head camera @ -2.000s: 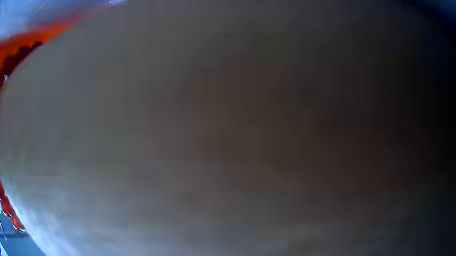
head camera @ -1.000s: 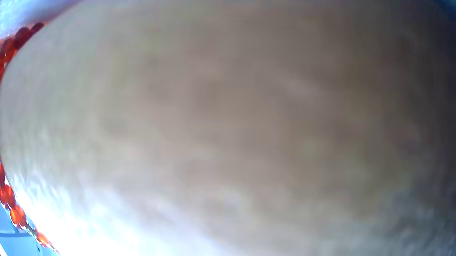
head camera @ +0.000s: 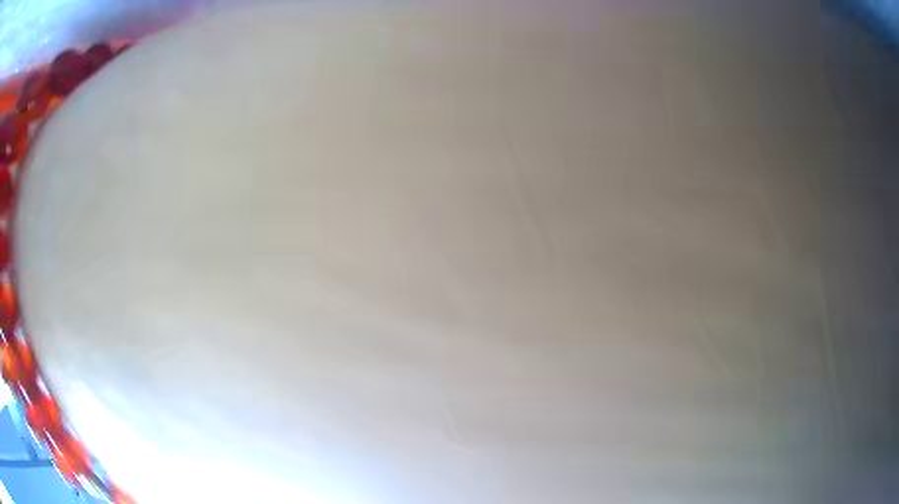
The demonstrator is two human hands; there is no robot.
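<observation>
A blurred beige surface [head camera: 444, 256], very close to the lens, fills nearly the whole head view. It looks like skin of a forearm or wrist, but whose, and which side, I cannot tell. A bracelet of translucent red-orange beads [head camera: 41, 409] curves around its left edge, from the upper left to the lower left. No fingers show. I cannot make out my left hand or my right hand, and no held object shows.
A pale blue-white blurred area [head camera: 89, 25] lies at the upper left corner. A small light blue patch with a dark line [head camera: 22, 443] shows at the lower left. A dark blue patch [head camera: 872, 20] is at the upper right corner.
The view is brighter than before. The beige surface has shifted slightly right, and more of the bead bracelet shows along the left edge, now as a nearly continuous curve.
</observation>
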